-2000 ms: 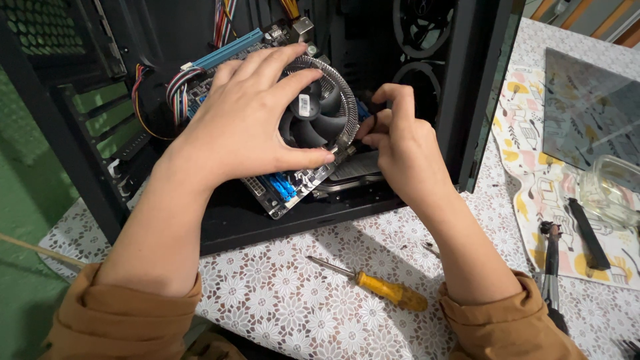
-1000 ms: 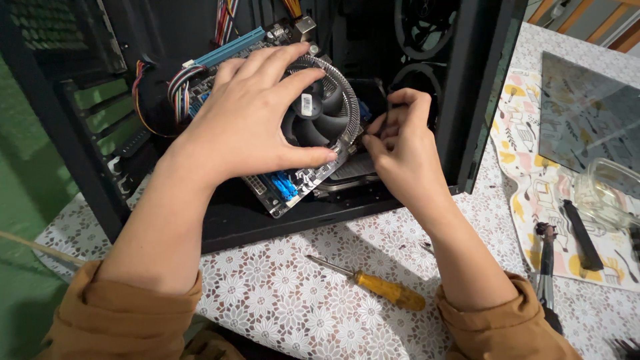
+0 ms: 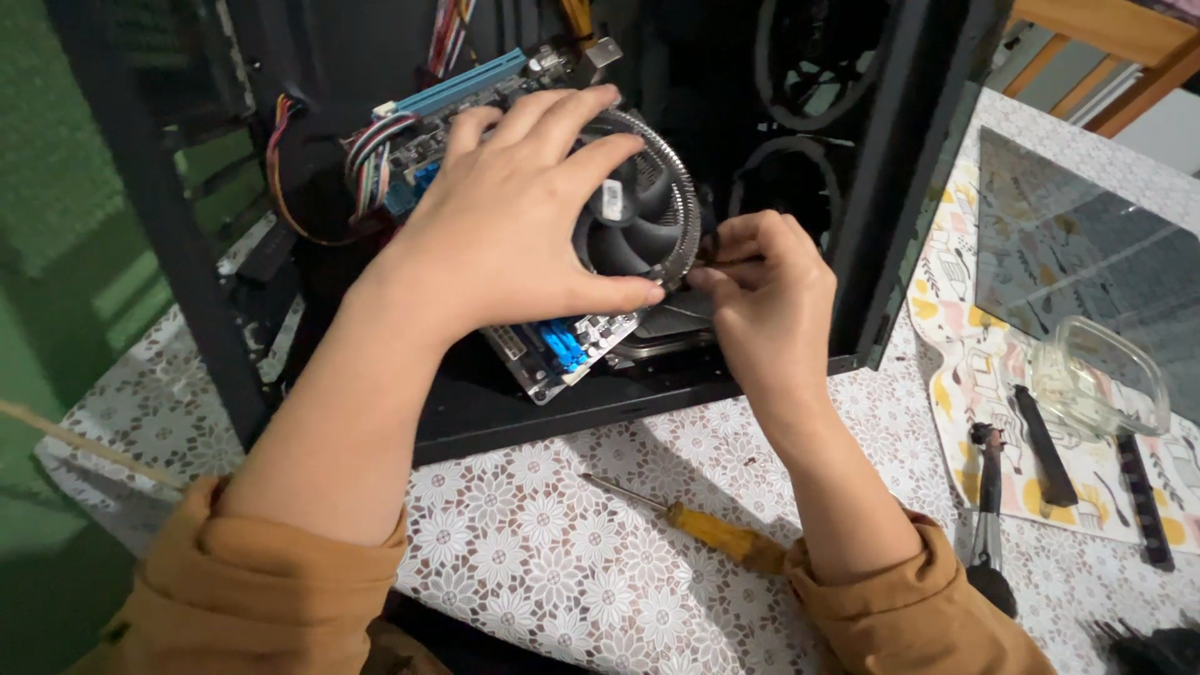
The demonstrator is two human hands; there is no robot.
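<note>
My left hand (image 3: 516,220) spreads over a round CPU cooler with a black fan (image 3: 623,234), thumb and fingertips gripping its rim. The cooler sits on a motherboard (image 3: 534,366), which lies tilted inside a black computer case (image 3: 562,427). Blue slots show at the board's lower part, and a bundle of coloured wires (image 3: 375,164) meets its left side. Just right of the cooler is my right hand (image 3: 773,291), its fingers bent and pinched together by the cooler's edge; a thin dark piece, perhaps a cable, shows at the fingertips, mostly hidden.
A yellow-handled screwdriver (image 3: 722,536) lies on the lace tablecloth (image 3: 525,525) before the case. To the right are a dark glass panel (image 3: 1087,253), a clear plastic container (image 3: 1106,375), black strips (image 3: 1045,445) and a black-handled tool (image 3: 989,497) on and beside a patterned mat.
My right hand's fingers have shifted slightly beside the cooler. My left hand keeps its place on the cooler.
</note>
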